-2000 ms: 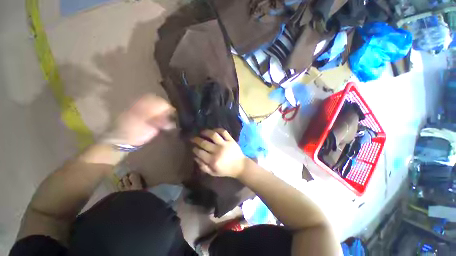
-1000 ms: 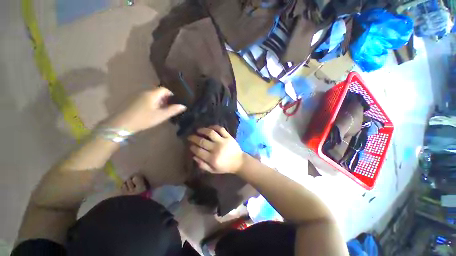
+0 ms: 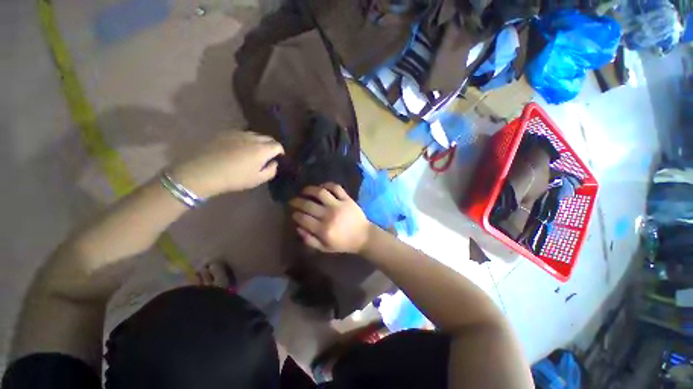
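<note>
A dark bunch of black cut panels (image 3: pixel 323 156) lies on larger brown fabric pieces (image 3: pixel 300 80) on the floor in front of me. My left hand (image 3: pixel 228 162), with a silvery bangle, is at the left edge of the black bunch, its fingers curled together at the fabric; whether it pinches a piece is hidden. My right hand (image 3: pixel 330 220) rests with bent fingers on the lower part of the black bunch, which hides what lies under its fingertips.
A red plastic basket (image 3: pixel 486 171) with rolled dark bundles stands at the right. Red-handled scissors (image 3: pixel 441 159) lie beside it. Offcuts (image 3: pixel 414 99) on cardboard (image 3: pixel 384 133) and a blue plastic bag (image 3: pixel 558 72) are farther up. A yellow floor line (image 3: pixel 95 144) runs at the left.
My left hand was blurred and away from the black bunch, then came closer with its fingers apart; now its fingers are curled at the bunch. My right hand has stayed nearly in place.
</note>
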